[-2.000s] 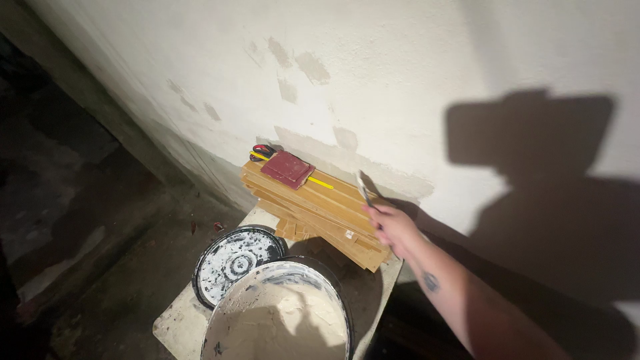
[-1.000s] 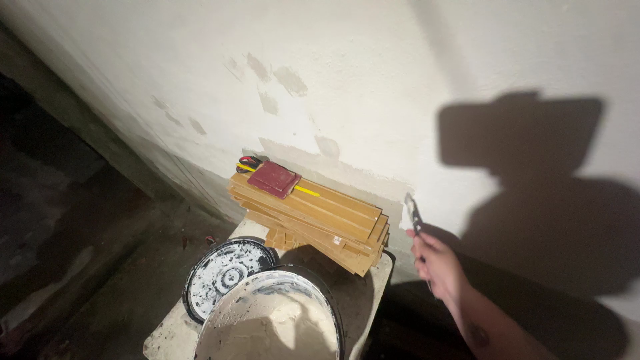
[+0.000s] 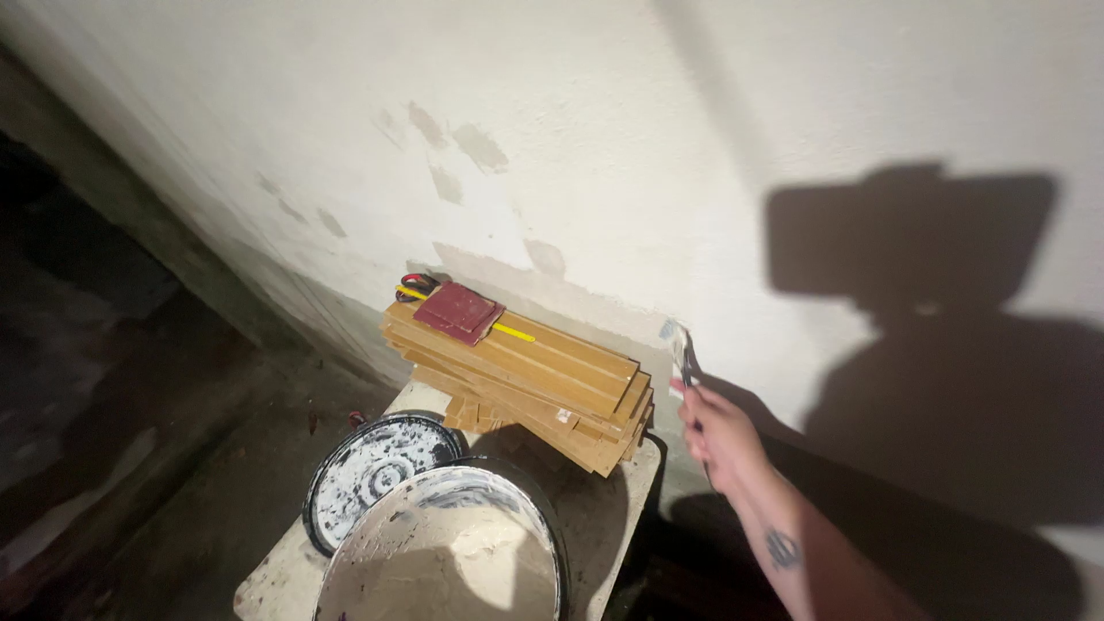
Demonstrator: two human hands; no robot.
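My right hand (image 3: pixel 720 431) grips the dark handle of a small putty knife (image 3: pixel 681 354), whose whitish blade is at the wall beside the right end of the stacked wooden boards. The wall (image 3: pixel 604 155) is off-white, with several grey and beige patches. A bucket (image 3: pixel 561 552) of pale, creamy filler sits in front of the boards. My left hand is out of view.
Stacked wooden boards (image 3: pixel 561 354) lie on a spattered stool or small table (image 3: pixel 276 569), against the wall. Dark red sanding pads (image 3: pixel 457 310), a yellow strip (image 3: pixel 515 332) and a red-and-black-handled tool (image 3: pixel 420 283) rest on them. A smeared bucket lid (image 3: pixel 388 474) leans by the bucket.
From above the boards' right end, my right hand has moved right and down with the putty knife. Since one second ago the blade has stayed near the wall beside the boards.
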